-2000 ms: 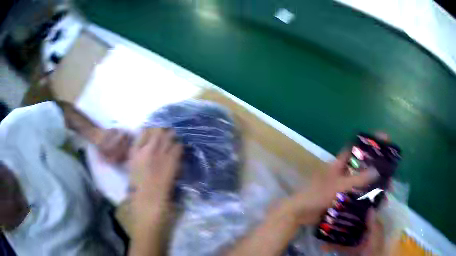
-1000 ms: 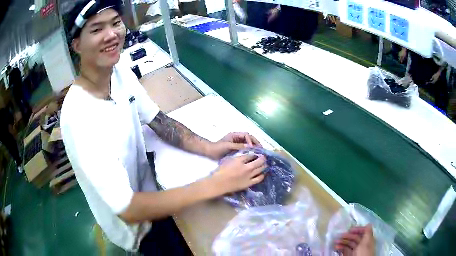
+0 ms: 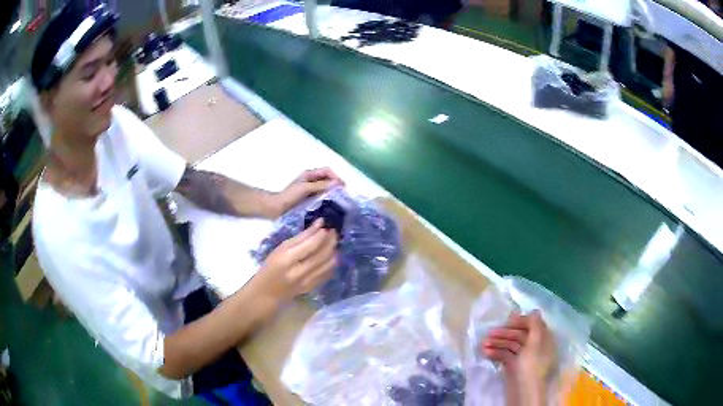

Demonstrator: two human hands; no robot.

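My right hand (image 3: 519, 345) is at the lower right, fingers curled to the left, against clear plastic; whether it grips the plastic is unclear. My left hand is not in view. A large clear poly bag (image 3: 361, 329) lies at bottom centre, with small dark items (image 3: 428, 384) showing in its lower part. Beyond it, a person's two hands (image 3: 297, 266) are at a crinkled bag with dark blue-black contents (image 3: 369, 246). One of these hands holds a small black item (image 3: 325, 216), likely a coiled cable, over that bag.
The person in a white shirt (image 3: 103, 238) stands at left. A green conveyor belt (image 3: 476, 182) runs diagonally past the bench, bearing a white strip (image 3: 646, 266). Orange sheet (image 3: 594, 390) at lower right. On the far side are a dark pile (image 3: 380, 32) and another bag (image 3: 575, 87).
The view has steadied since the phone was in my hands; the phone is out of sight. Since one second ago, the other person's hand has lifted a small black item at the bag.
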